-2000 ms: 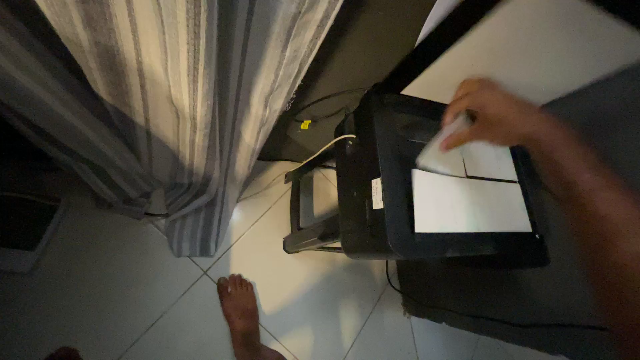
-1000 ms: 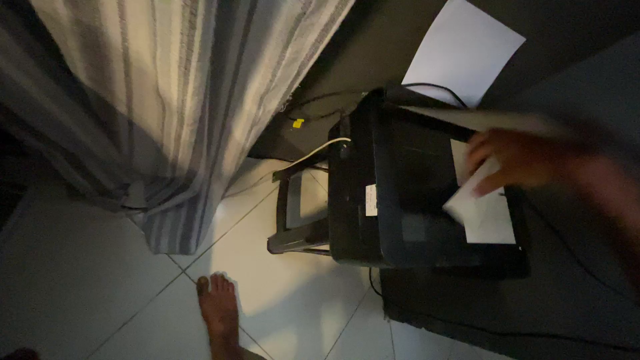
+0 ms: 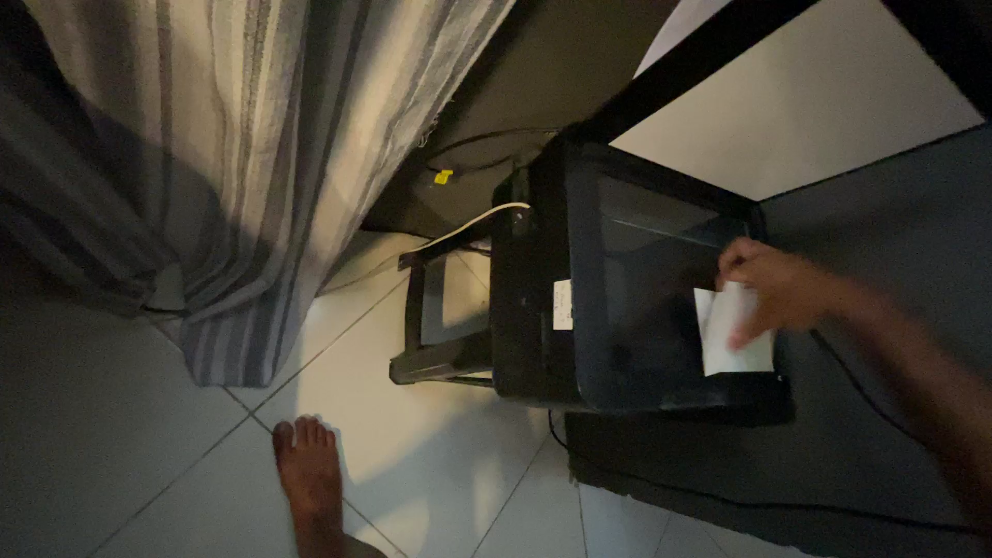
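Note:
At the right of the view, my right hand (image 3: 775,291) is closed on a small piece of white paper (image 3: 717,337), over the far right part of the scanner glass (image 3: 651,279). The glass belongs to a black flatbed printer-scanner (image 3: 531,310), and its raised lid (image 3: 806,93) shows a pale inner panel at the upper right. The rest of the glass is dark, with a faint streak of light on it. A white label with writing is on the printer's near edge. My left hand is not in view.
A striped curtain (image 3: 256,155) hangs at the left. The printer rests on a black stool (image 3: 442,360) over a tiled floor (image 3: 434,449). A white cable (image 3: 480,221) and a black cable (image 3: 775,505) run from it. A bare foot (image 3: 310,473) stands at the lower left.
The white papers that lay on the glass two seconds ago are off it, apart from the piece at my right hand. The lid's pale panel is back in view.

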